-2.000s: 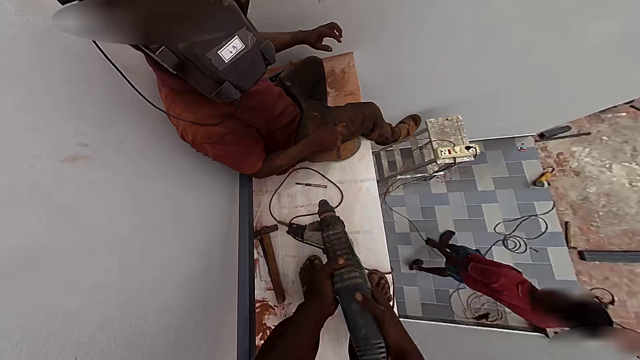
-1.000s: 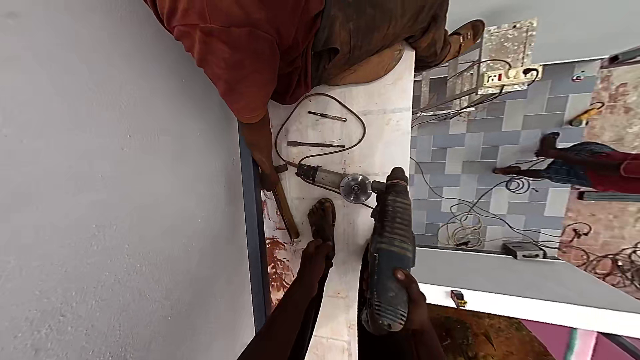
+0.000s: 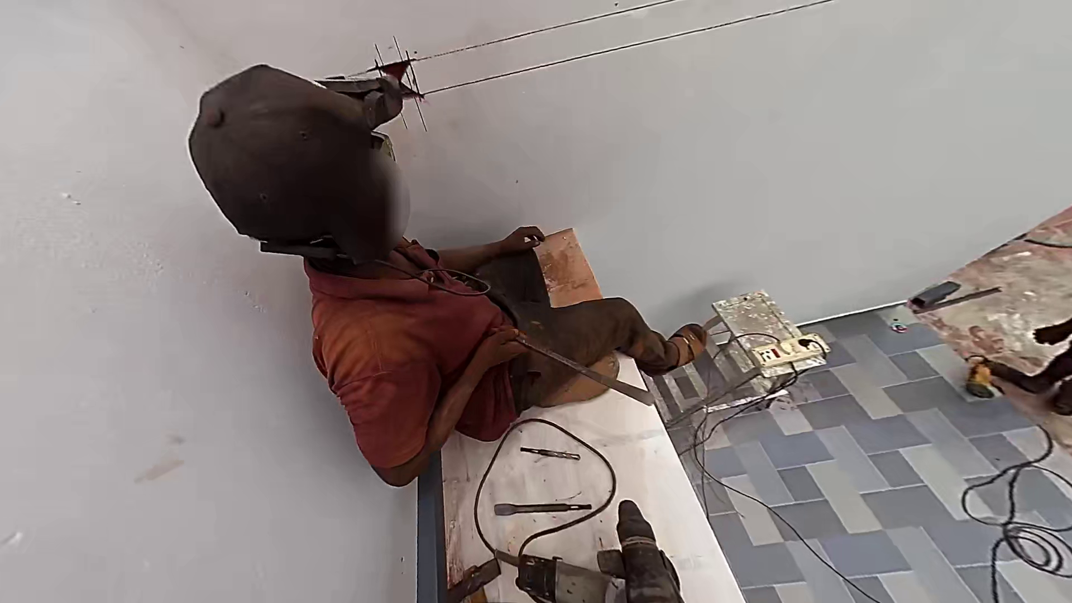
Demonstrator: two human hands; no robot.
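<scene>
The front end of a rotary hammer drill (image 3: 641, 544) shows at the bottom edge, over the white ledge. Both my hands are outside the frame, so what they hold is hidden. Left of the drill lies an angle grinder (image 3: 569, 579), partly cut off, its black cord looped on the ledge. Inside the loop rest a flat chisel bit (image 3: 543, 508) and a shorter drill bit (image 3: 549, 453). A hammer's head (image 3: 473, 579) shows at the ledge's left side. A seated person in a red shirt (image 3: 402, 360) holds a long flat metal bar (image 3: 586, 371).
The white ledge (image 3: 670, 494) ends at a drop to the tiled floor (image 3: 846, 469). A stained stand (image 3: 758, 322) below carries a power strip (image 3: 790, 350) with trailing cords. A coiled cable (image 3: 1034, 544) lies on the floor. Another person's arm (image 3: 1017, 374) reaches to a yellow tool (image 3: 978, 377).
The view has swung up toward the seated person, and my hands have left it. The person's hand, earlier down by the hammer, is now raised with a metal bar in it.
</scene>
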